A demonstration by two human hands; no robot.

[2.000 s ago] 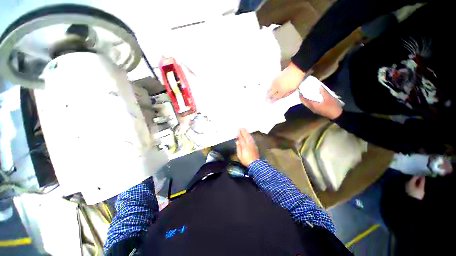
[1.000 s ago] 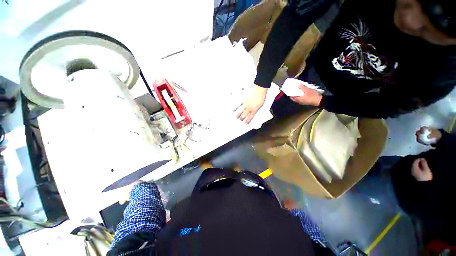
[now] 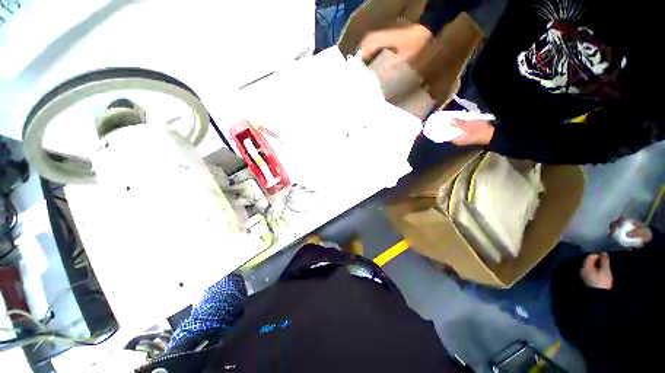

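No hand of mine shows. My left sleeve (image 3: 213, 309), blue and checked, runs up under the pale press head (image 3: 157, 218), which hides the hand. My right hand is out of view. The red tape dispenser (image 3: 260, 158) stands right of the press. Crinkled clear plastic (image 3: 288, 207) lies by the press base. White paper sheets (image 3: 346, 135) with a few dark specks lie at the table's right end.
A person in black (image 3: 569, 80) stands at the right, holding a white bundle (image 3: 446, 126) and reaching over an open carton. Another carton (image 3: 503, 273) holds beige pieces (image 3: 503, 200). Another person's hand (image 3: 596, 271) shows at lower right. The big wheel (image 3: 44, 142) is upper left.
My right hand, at the table edge two seconds ago, has left the view. The other person's hand has moved off the paper to its far edge by the back carton.
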